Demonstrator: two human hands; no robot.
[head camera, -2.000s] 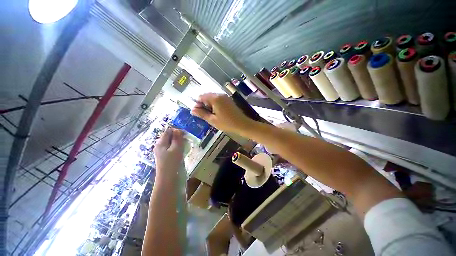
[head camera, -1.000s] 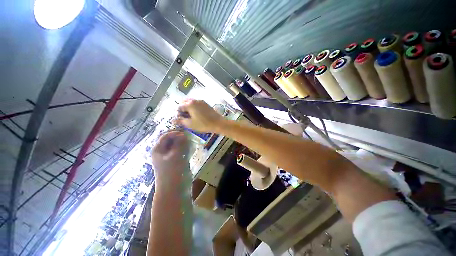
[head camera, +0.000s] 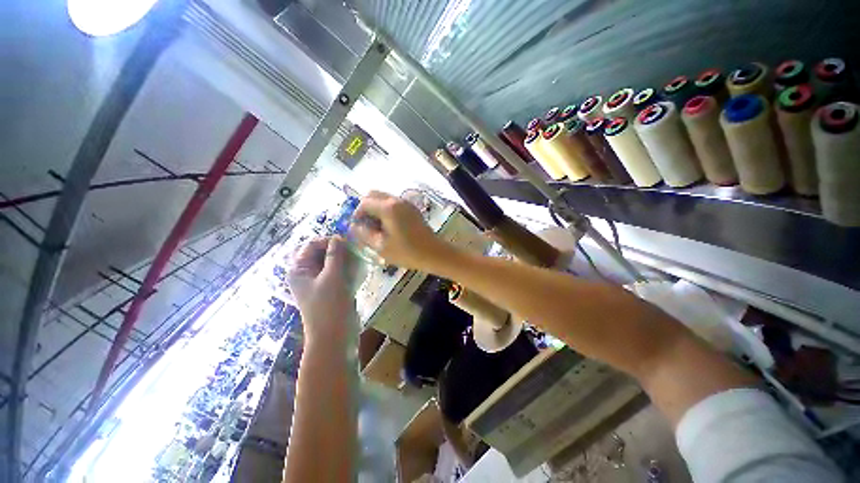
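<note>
My left hand (head camera: 318, 275) is raised near the middle of the view, with its thumb and fingertips pinched together. My right hand (head camera: 394, 229) is just to the right of it and a little higher, its fingers curled in a pinch. The fingertips of both hands are close together. Anything between them is too small and blurred to make out. A blue object (head camera: 345, 217) shows behind the fingertips, partly hidden by my right hand. A metal bar with holes (head camera: 330, 120) rises above the hands.
Thread cones (head camera: 675, 143) stand in rows on a dark shelf (head camera: 641, 205) at the right. A pale cone (head camera: 483, 309) sits on a round holder below my right forearm. A wooden board or box (head camera: 556, 404) is at the lower middle. A dark-clothed person (head camera: 429, 335) is partly visible.
My right hand moved left towards my left hand, then slightly back right. The blue object is more covered than two seconds ago. The view has shifted slightly.
</note>
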